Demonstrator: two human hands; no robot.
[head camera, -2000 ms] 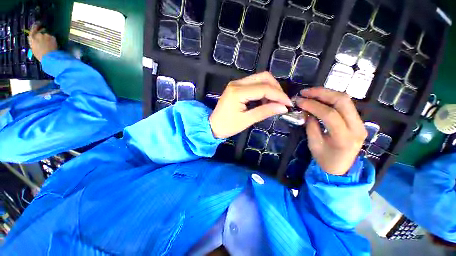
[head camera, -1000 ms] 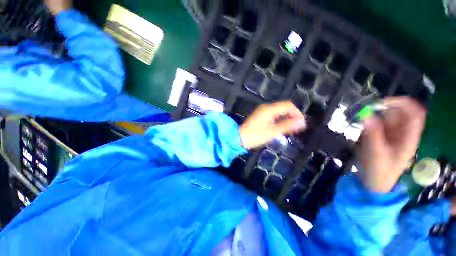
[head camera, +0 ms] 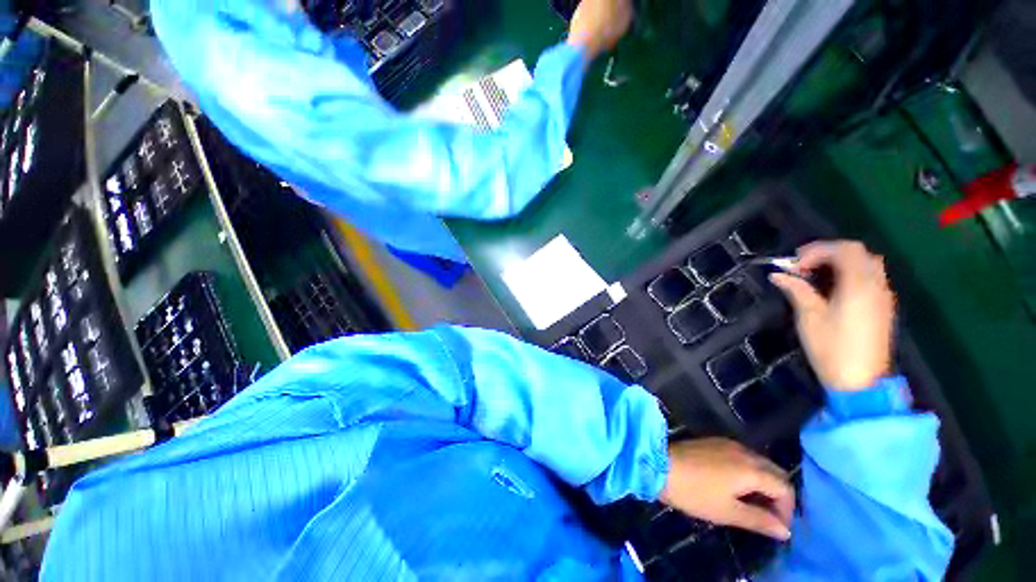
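Observation:
The black compartment tray (head camera: 679, 370) lies at a slant at centre right, with square black-glass smartwatch units (head camera: 733, 366) in its pockets. My right hand (head camera: 846, 313) is over the tray's upper part, thumb and fingers pinching a smartwatch unit (head camera: 782, 264), seen nearly edge-on with a bright rim. It is at the upper pocket; whether it touches the tray cannot be told. My left hand (head camera: 727, 487) is low over the nearer pockets, fingers loosely curled, with no unit visible in it. The sleeves and left hand hide part of the tray.
A plain white slip (head camera: 554, 282) lies at the tray's left corner. A neighbour's blue sleeve (head camera: 454, 165) reaches across the green bench (head camera: 608, 148), over a lined card (head camera: 494, 100). A metal bar (head camera: 738, 108) and a red-handled tool (head camera: 979, 196) are beyond. Racked black trays (head camera: 188, 341) stand left.
The view has swung left, showing the racks and metal bar. My hands have parted since the earliest frame; my right hand has carried the unit to the upper pocket. The green lit patch no longer shows.

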